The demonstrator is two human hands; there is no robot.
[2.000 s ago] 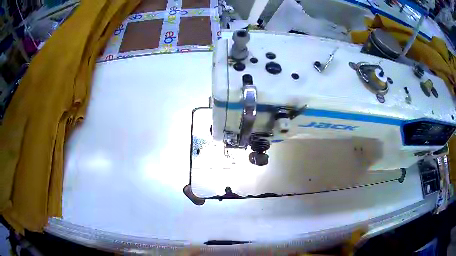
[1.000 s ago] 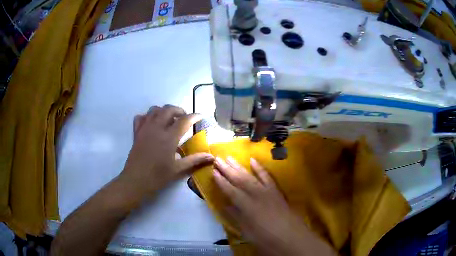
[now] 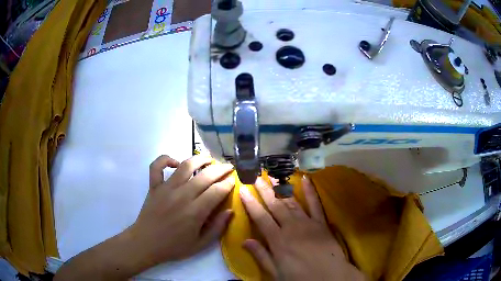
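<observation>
A mustard-yellow garment panel (image 3: 362, 214) lies under the sewing machine head (image 3: 329, 82) and spreads right and toward the front edge. My left hand (image 3: 184, 211) rests at the panel's left edge, fingertips near the needle area. My right hand (image 3: 291, 236) lies flat on the panel with fingers spread, fingertips just below the tension dial (image 3: 282, 167). The shiny lever guard (image 3: 246, 137) stands above the fingertips. The needle and presser foot are hidden behind the head and the guard.
Long mustard folds (image 3: 33, 142) hang along the left side of the white table (image 3: 115, 126). A brown panel with printed tape (image 3: 129, 22) is at the back left. A blue plastic basket (image 3: 467, 269) is at the lower right. A dark round container (image 3: 437, 13) stands behind the machine.
The panel and both hands came into view after the first frame. Since the second, my left hand has moved lower and flattened, its fingers toward the needle area. The camera view has shifted.
</observation>
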